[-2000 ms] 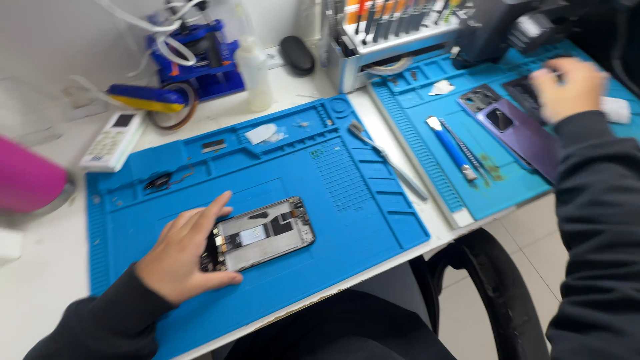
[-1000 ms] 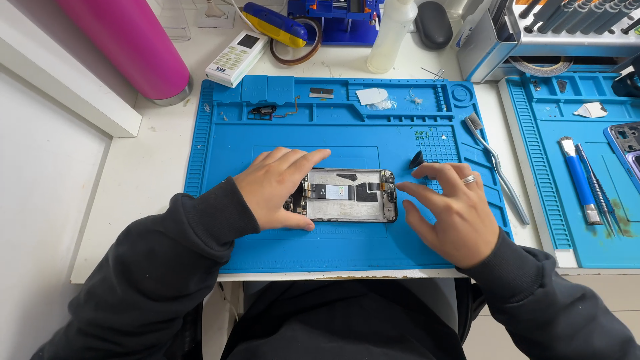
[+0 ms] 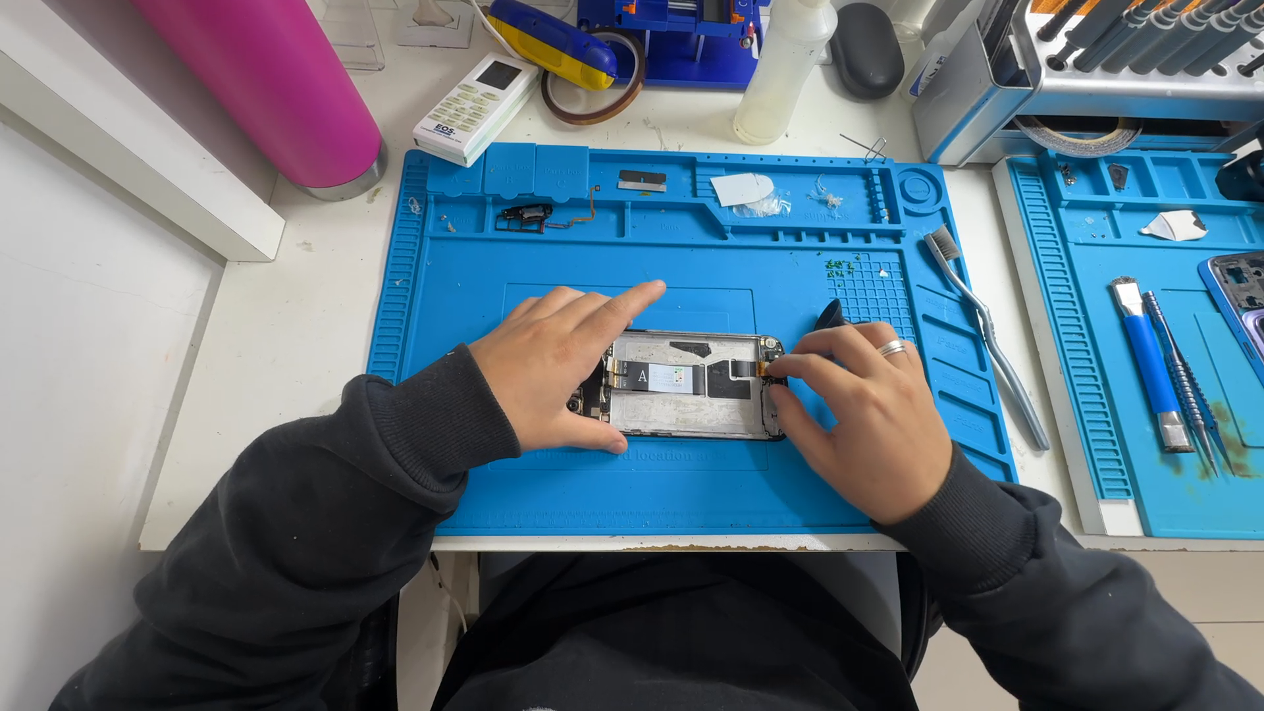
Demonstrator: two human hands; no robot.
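An opened smartphone frame lies flat on the blue silicone repair mat, its metal interior and dark flex cables facing up. My left hand spans the frame's left end, thumb at the lower edge and fingers spread above the upper edge. At the right end, my right hand has thumb and index finger at a small flex connector; whether they pinch it is unclear. A black object, partly hidden, shows behind the fingers of my right hand.
A grey toothbrush lies along the mat's right edge. On a second mat are a blue-handled brush, tweezers and a purple phone part. Behind stand a plastic bottle, tape roll, white remote and pink bottle.
My right hand has come from the second mat to the phone frame's right end. A black object now shows behind it. My left hand stays at the left end. The view has shifted strongly.
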